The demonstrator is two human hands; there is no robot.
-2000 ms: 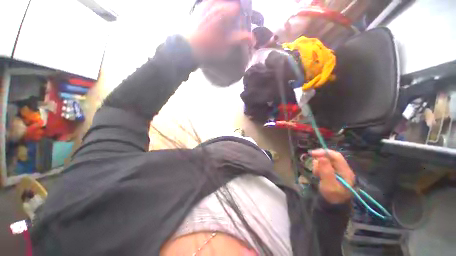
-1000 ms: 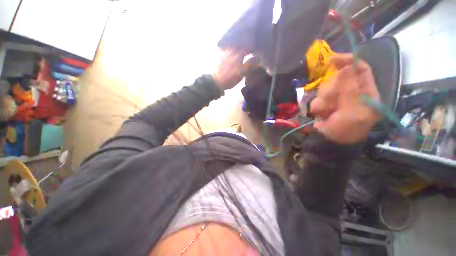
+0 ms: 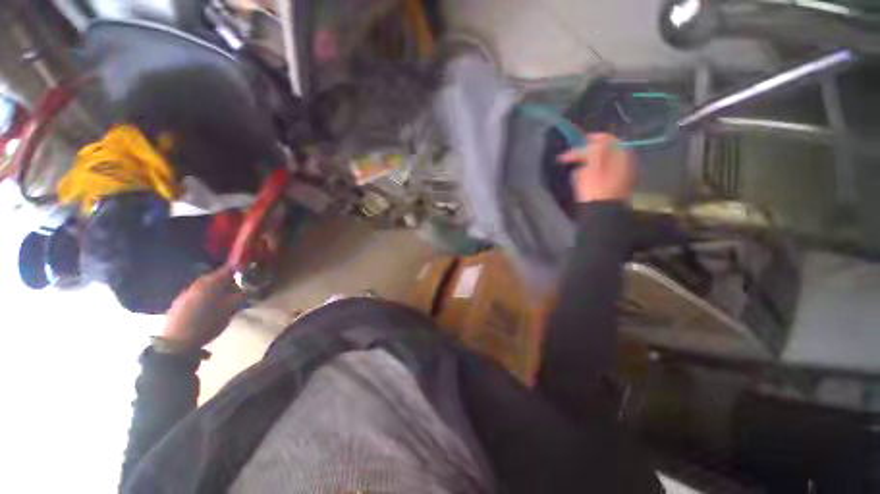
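Note:
My right hand [image 3: 606, 174] is closed on a teal hanger [image 3: 555, 123] with a blurred grey garment [image 3: 507, 178] hanging from it. My left hand [image 3: 203, 304] is low at the left, by the end of a curved red rim [image 3: 259, 220]; whether its fingers grip the rim is unclear. Beside it lies a heap of dark laundry [image 3: 154, 260], with a yellow garment [image 3: 118, 166] on its far side.
A black chair [image 3: 188, 101] stands behind the laundry. A brown cardboard box [image 3: 497, 309] is in front of my body. Small clutter [image 3: 386, 188] lies beyond it. A metal-framed rack [image 3: 772, 125] with a pale bar stands at the right.
The view has swung to the right, so the laundry now shows at the left. The grey garment hangs at my right hand, and my left hand has moved from the raised dark cloth to the red rim.

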